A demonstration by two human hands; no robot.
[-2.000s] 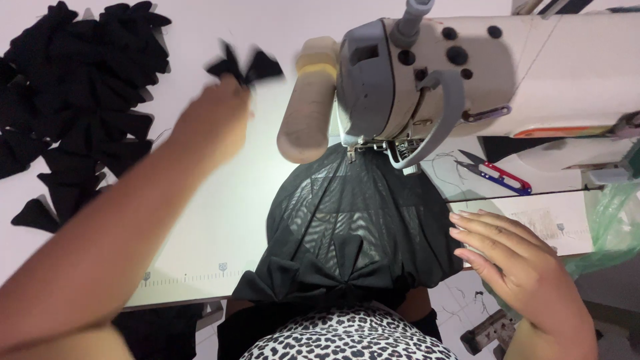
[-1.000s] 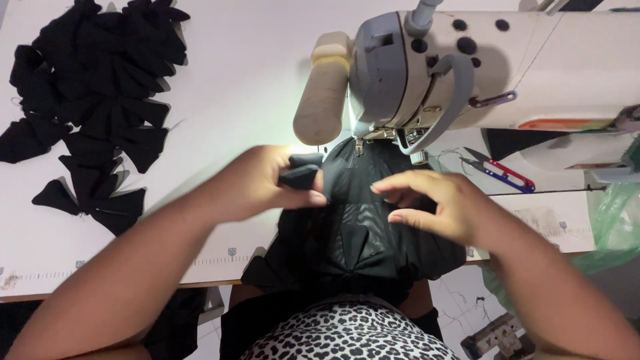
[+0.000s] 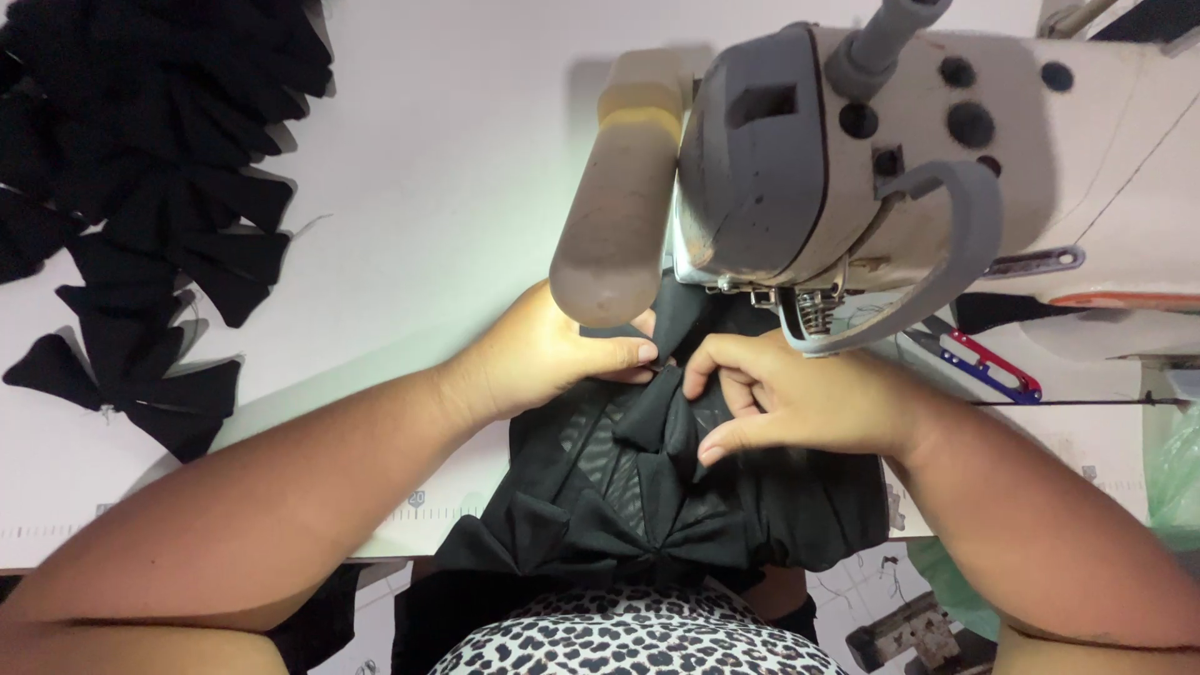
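A black fabric bow piece [image 3: 656,422] lies on a black garment with sheer panels [image 3: 609,459], just in front of the sewing machine's presser area. My left hand [image 3: 572,352] pinches the upper edge of the bow piece between thumb and fingers. Close on the right, my right hand [image 3: 778,394] has curled fingers at the bow's side; whether they grip the fabric is unclear. More black bow shapes [image 3: 647,539] run along the garment's near edge. The sewing machine head [image 3: 759,159] partly covers the garment's far part, and the needle is hidden.
A pile of black fabric bows [image 3: 141,216] lies on the white table [image 3: 422,159] at left. A lamp-like cylinder [image 3: 619,216] hangs beside the machine head. Red and blue thread snips [image 3: 989,366] rest right of the machine, and green plastic [image 3: 1177,459] is at the right edge.
My left hand has come from the left side of the table, carrying a black bow, to the garment before the machine. My right hand has moved left from the garment's right edge onto it.
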